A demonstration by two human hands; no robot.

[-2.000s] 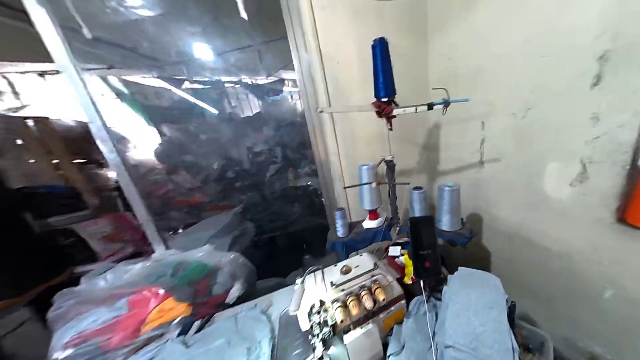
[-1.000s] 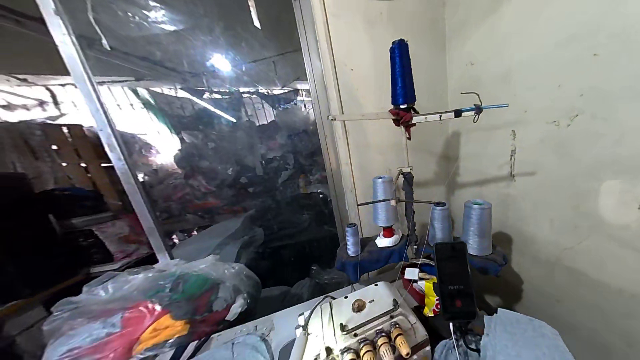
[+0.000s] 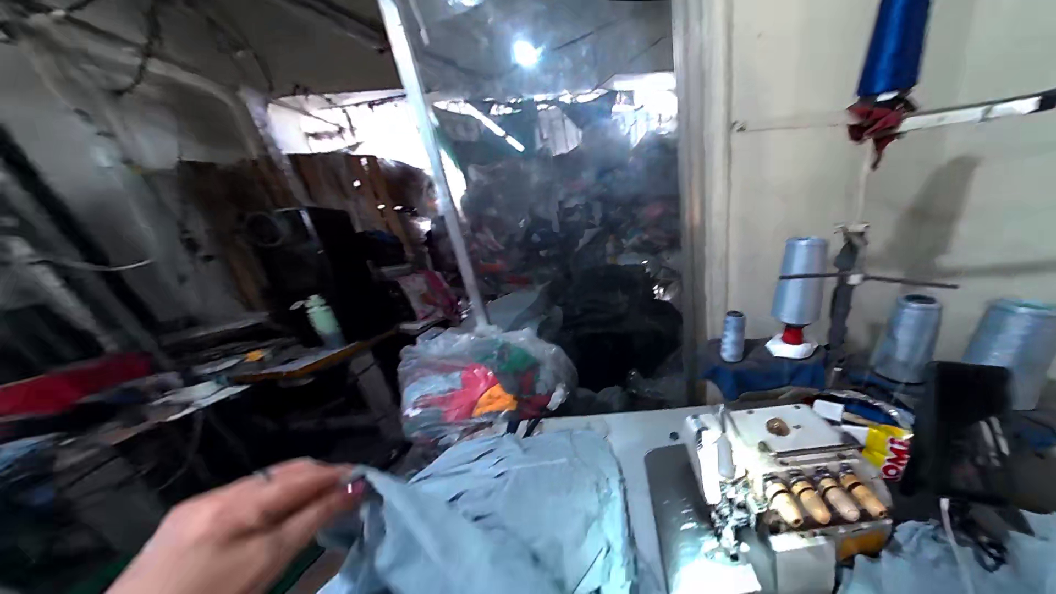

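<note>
My left hand [image 3: 247,524] is at the lower left, its fingers pinching the edge of a light blue fabric piece [image 3: 462,536]. That piece lies against a pile of light blue fabric [image 3: 544,478] on the sewing table, left of an overlock sewing machine [image 3: 784,478]. The machine's lamp lights its needle area, and several tension dials show on its front. My right hand is not in view. Light blue thread cones [image 3: 800,280] stand behind the machine, and a blue thread cone [image 3: 893,49] sits higher on the thread stand.
A clear plastic bag of colourful fabric scraps [image 3: 483,392] lies beyond the pile. A black phone [image 3: 961,437] stands upright right of the machine, near more light blue fabric [image 3: 903,557]. A metal-framed clear panel stands behind; a cluttered table [image 3: 305,363] with a bottle [image 3: 322,320] is at the left.
My left hand has come into view, holding light blue fabric. The view has turned to the left.
</note>
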